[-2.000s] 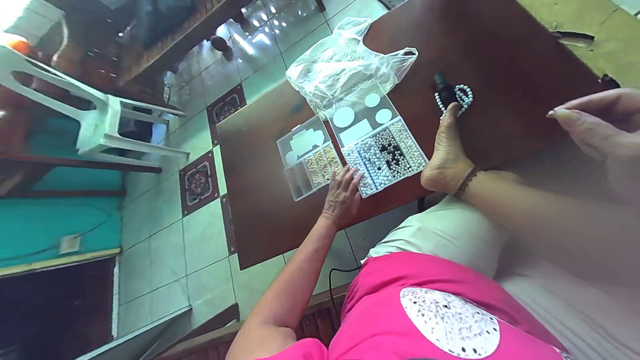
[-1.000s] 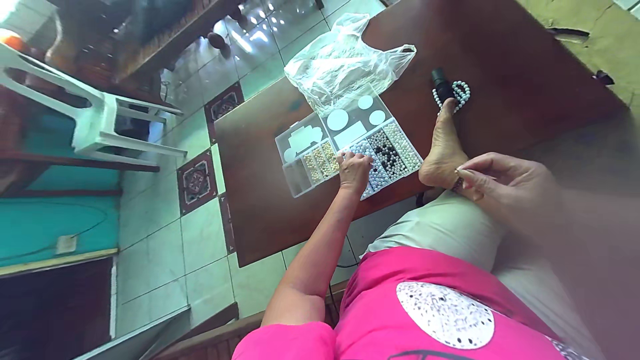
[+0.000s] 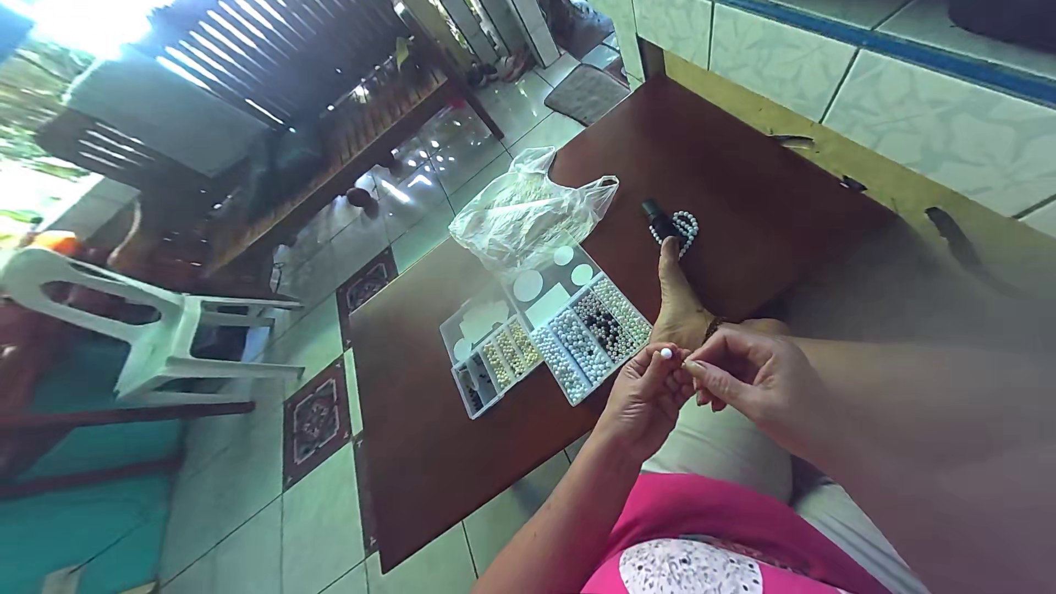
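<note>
Between the thumb and finger of my left hand [image 3: 648,396] is a small white bead [image 3: 666,353]. My right hand [image 3: 747,375] meets it fingertip to fingertip, its thumb and index finger pinched; whether a thread is between them is too small to tell. Just beyond my hands lies an open clear plastic box [image 3: 577,396] with compartments of white, pale and dark beads. Left of it, a smaller open box [image 3: 474,412] has cream beads and darker pieces. A string of white beads [image 3: 687,231] lies around a black bottle [image 3: 657,219], near the toes of my bare foot [image 3: 681,301].
The boxes lie on a brown wooden table [image 3: 429,487]. A crumpled clear plastic bag [image 3: 532,210] is behind them. A white plastic chair [image 3: 165,330] stands on the tiled floor at the left, and a tiled ledge [image 3: 792,66] runs along the far right.
My left hand has moved from the bead boxes to my right hand, and a white bead now shows in its fingers. The view has shifted, showing more of the room beyond the table.
</note>
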